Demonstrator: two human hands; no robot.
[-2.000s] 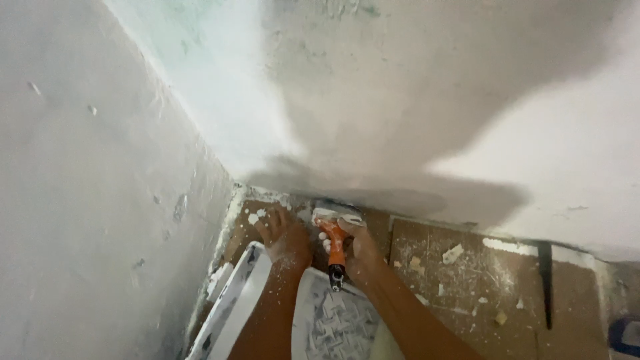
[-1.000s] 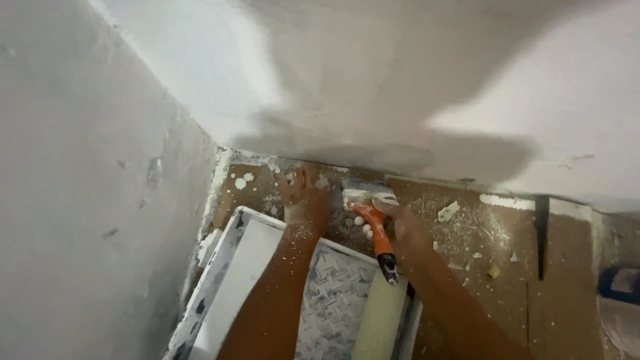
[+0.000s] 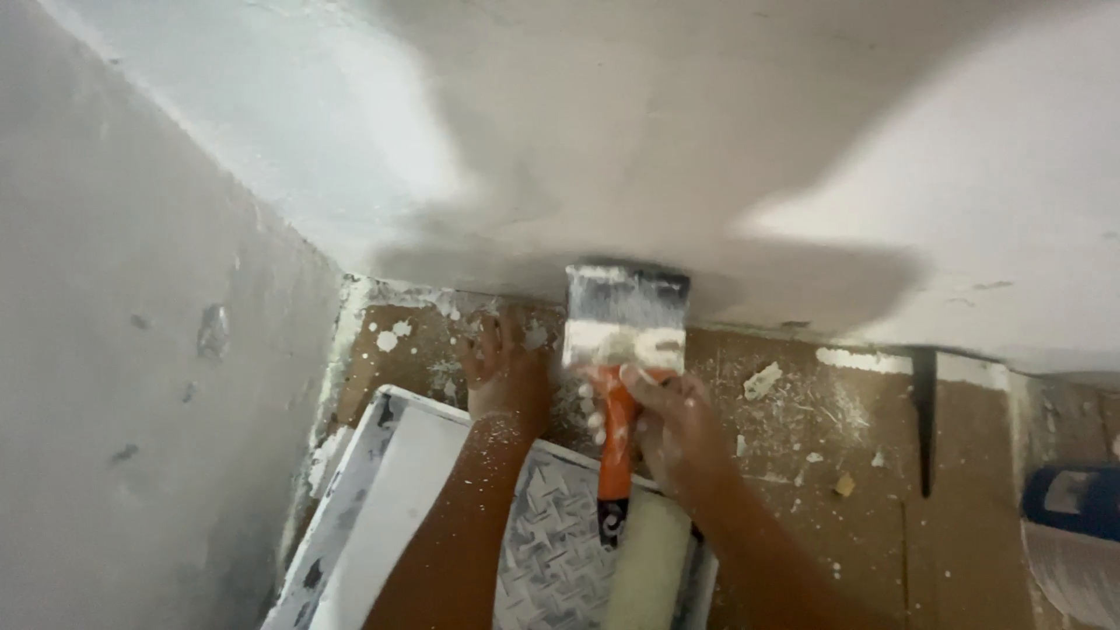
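My right hand is closed around the orange handle of a wide paintbrush, whose bristles, coated with white paint, point up at the base of the wall. To its left, my left hand rests on the paint-spattered floor covering with its fingers spread towards the wall, holding nothing that I can see. Below both hands lies a paint tray with a ridged ramp and white paint in its well. A pale roller sleeve lies on the tray's right side, and my left forearm crosses above the tray.
A grey wall meets the facing wall at a corner on the left. On the brown floor covering are paint spots and flakes. A dark, narrow, tapered object lies to the right, and a container with a dark blue band stands at the right edge.
My right hand has turned the paintbrush more upright, its bristles now at the wall's base. The left hand stays on the floor near the corner. More of the tray shows than two seconds ago.
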